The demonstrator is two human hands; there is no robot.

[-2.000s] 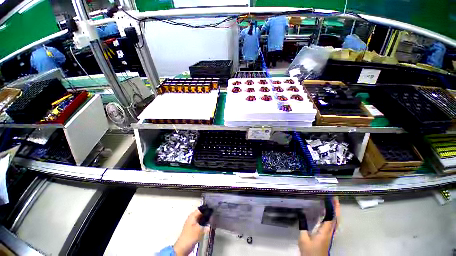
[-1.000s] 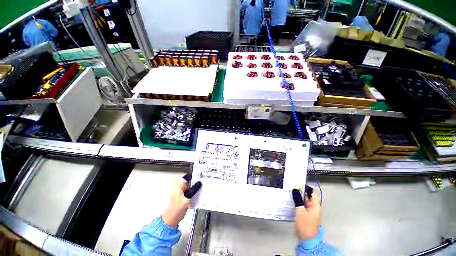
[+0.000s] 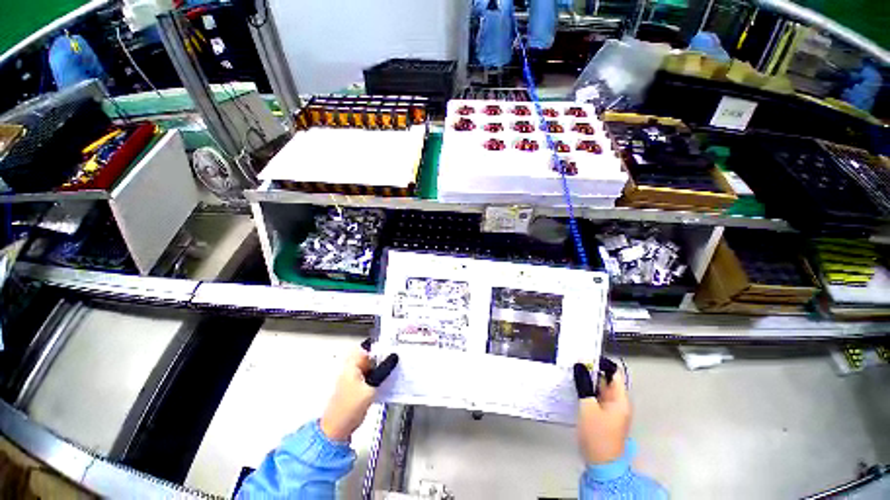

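Note:
A white work instruction sheet (image 3: pixel 478 381) with two dark pictures side by side is held up in front of me, above the conveyor. My left hand (image 3: pixel 353 393) grips its lower left edge, with black finger cots on the thumb and a finger. My right hand (image 3: pixel 602 415) grips its lower right edge, also with black finger cots. The thumbs lie on the front of the sheet; most other fingers are hidden behind it. The sheet covers part of the shelf's front rail.
The shelf holds a white foam tray (image 3: pixel 532 181) of toroidal inductors, a divider sheet (image 3: pixel 346 158) over orange-black parts, and bins of silver pieces (image 3: pixel 340 241). A blue coiled cord (image 3: pixel 574 227) hangs at the sheet's right. Conveyor rails (image 3: pixel 395 449) run below. People in blue smocks stand behind.
Two seconds ago the sheet lay lower, blurred and tilted; it is now raised, facing me, and sharper. Over the last second both hands and sheet have barely moved.

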